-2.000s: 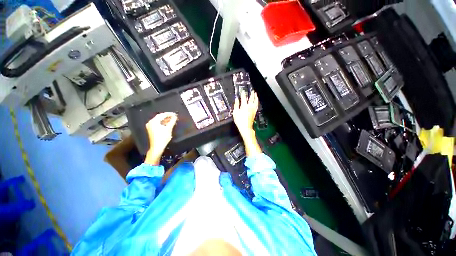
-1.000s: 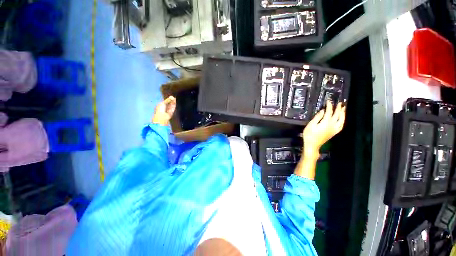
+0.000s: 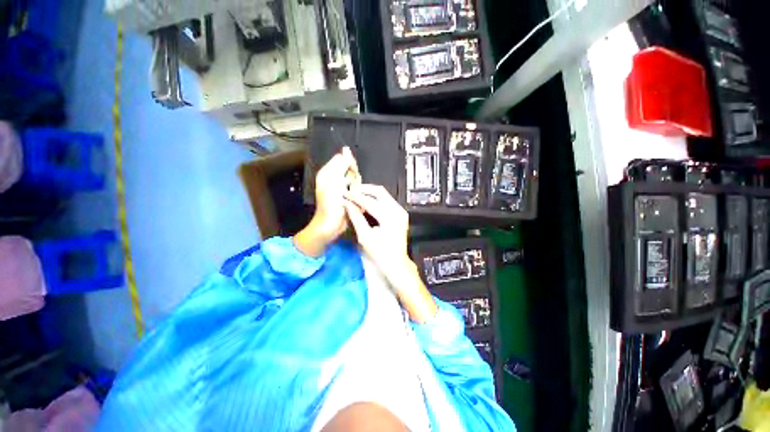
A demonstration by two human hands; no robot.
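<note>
A black foam tray (image 3: 378,143) lies in front of me. Three open phone units sit in its right recesses, the middle one (image 3: 465,171) between two others; its two left recesses hold no unit. My left hand (image 3: 332,196) and my right hand (image 3: 380,221) meet at the tray's near left edge, fingertips pinched together. A thin, small bit may be between the fingers, but it is too small and blurred to tell.
An open cardboard box (image 3: 259,196) is left of the tray. A white-grey machine (image 3: 253,63) stands behind it. More trays hold units behind (image 3: 437,82), near my right sleeve (image 3: 452,246) and at right (image 3: 623,253). A red bin (image 3: 669,91) sits on the white shelf.
My right hand has left the rightmost unit and moved left. My left hand has moved right from beside the cardboard box, and both hands now meet. The three units remain in the tray.
</note>
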